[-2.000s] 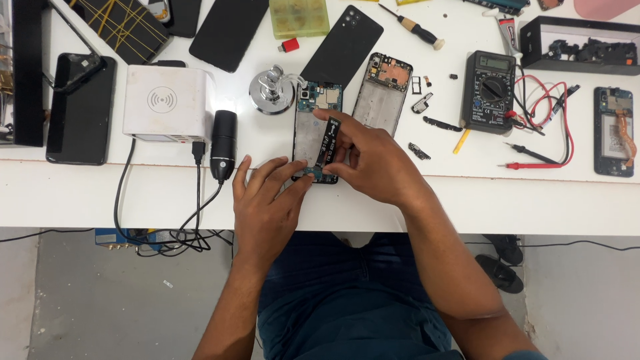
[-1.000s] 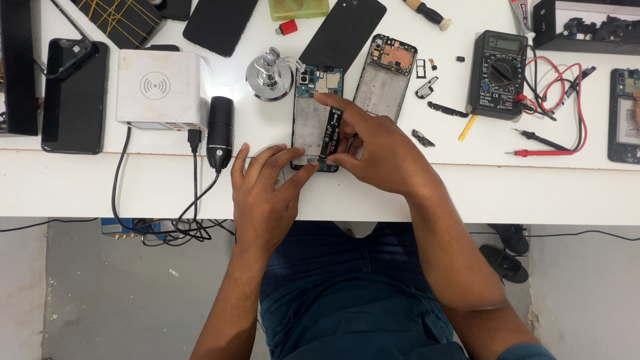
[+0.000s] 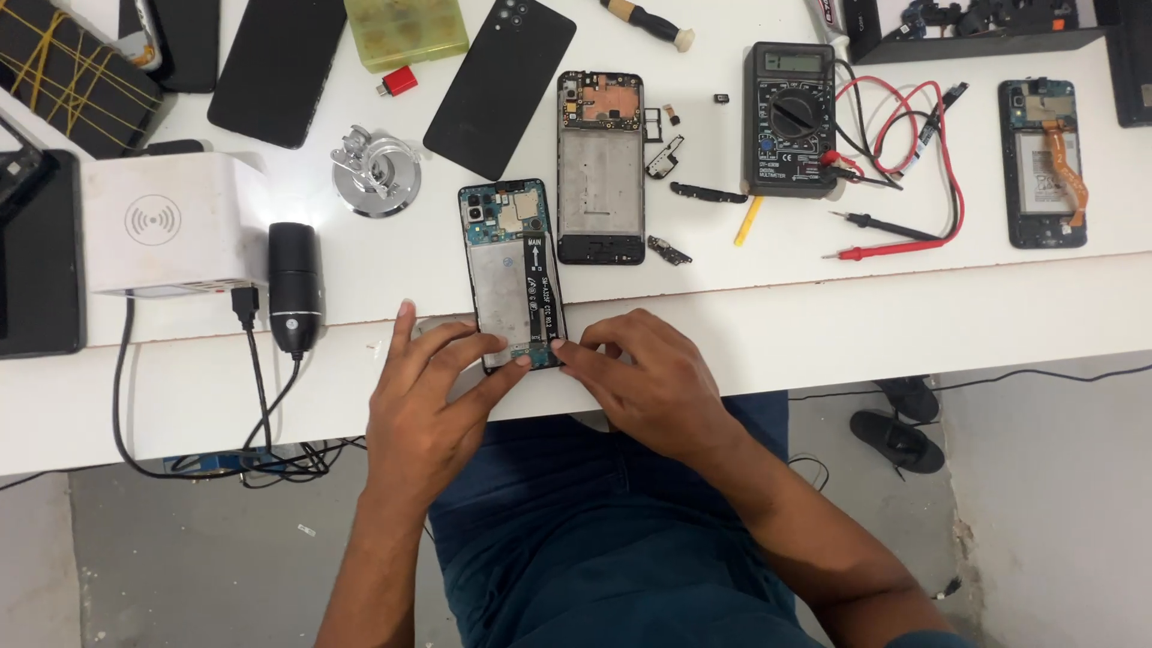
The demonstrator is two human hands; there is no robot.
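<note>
An opened smartphone frame [image 3: 497,283] lies on the white table near its front edge, its green circuit board [image 3: 508,211] bare at the top. A black flex cable [image 3: 536,292] with white print runs down its right side to the small lower board. My left hand [image 3: 436,396] rests its fingertips on the lower left of the phone, at the lower board. The index fingertip of my right hand [image 3: 652,382] touches the lower end of the flex cable at the right edge. Just right of this phone lies a second opened phone frame [image 3: 601,180].
Around them are a black back cover [image 3: 499,85], a clear stand with round metal base [image 3: 376,175], a white box [image 3: 175,220], a black handheld microscope [image 3: 294,288], a digital multimeter [image 3: 790,121] with probes, small phone parts [image 3: 664,157] and another opened phone [image 3: 1044,171].
My right hand has moved down from the upper part of the flex cable to its lower end. The cable now shows along most of its length. My left hand stays at the phone's lower left.
</note>
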